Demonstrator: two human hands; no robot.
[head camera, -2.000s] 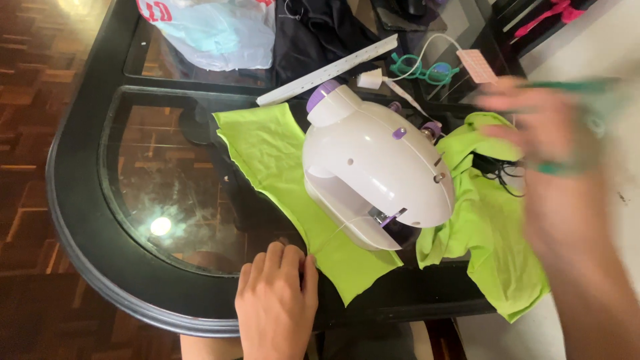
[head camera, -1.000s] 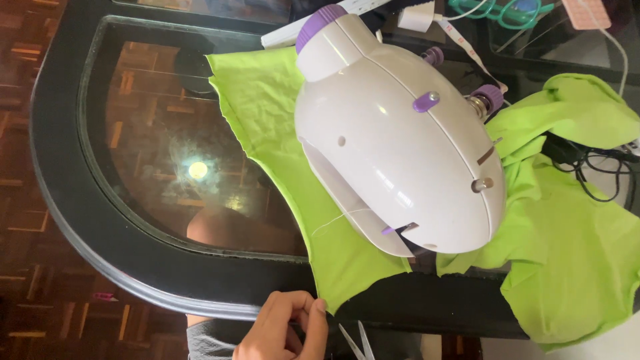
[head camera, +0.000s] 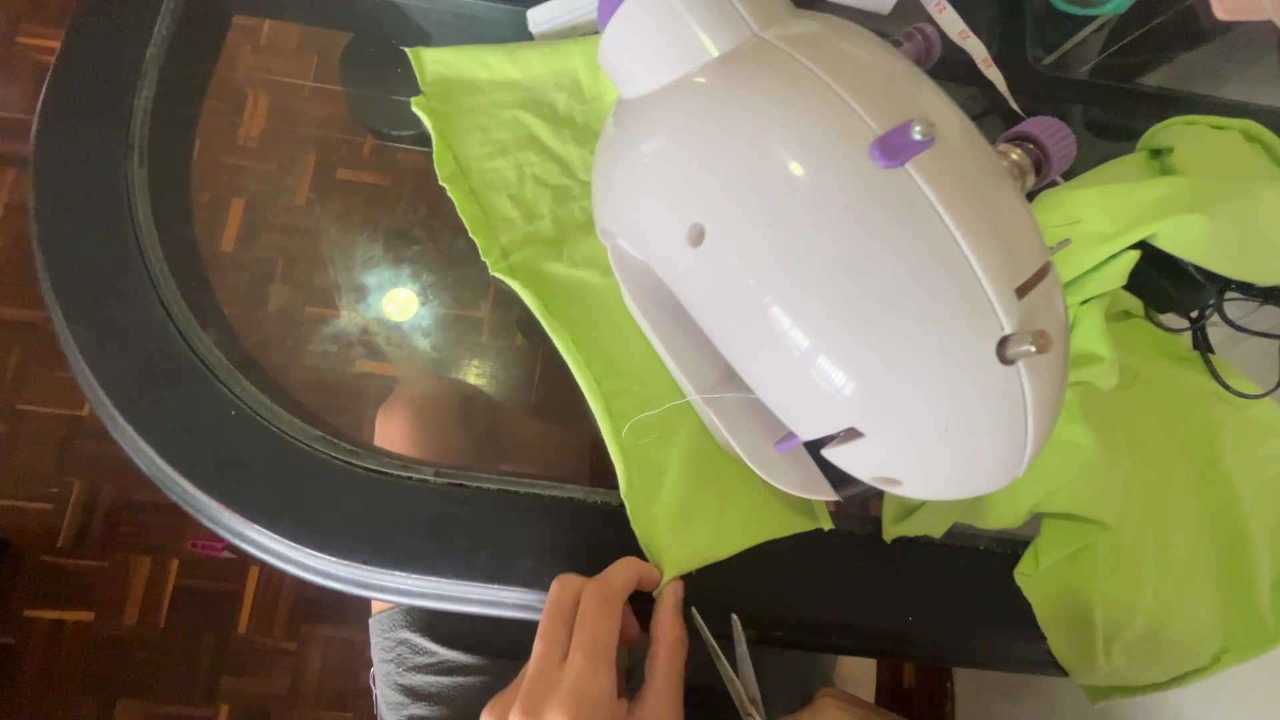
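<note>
My left hand (head camera: 610, 640) pinches the lower corner of a lime green fabric piece (head camera: 560, 230) between thumb and forefinger. Just right of it, the parted blades of metal scissors (head camera: 735, 665) point up toward the cloth without touching it. Only a small part of my right hand (head camera: 835, 706) shows at the bottom edge, beside the scissors; their handles are out of view. A white and purple mini sewing machine (head camera: 820, 240) stands over part of the fabric, and a loose white thread (head camera: 660, 408) trails from it onto the cloth.
More lime green fabric (head camera: 1160, 480) lies bunched at the right, with a black cable (head camera: 1210, 330) on it. A measuring tape (head camera: 970, 45) lies behind the machine. The black table rim (head camera: 330, 530) curves around a glass panel (head camera: 300, 200). A small pink object (head camera: 210, 548) is on the parquet floor.
My left hand has gone from resting at the table edge to pinching the fabric corner. My right hand has come down from the right side, and scissors now show near the left hand. The view has moved closer.
</note>
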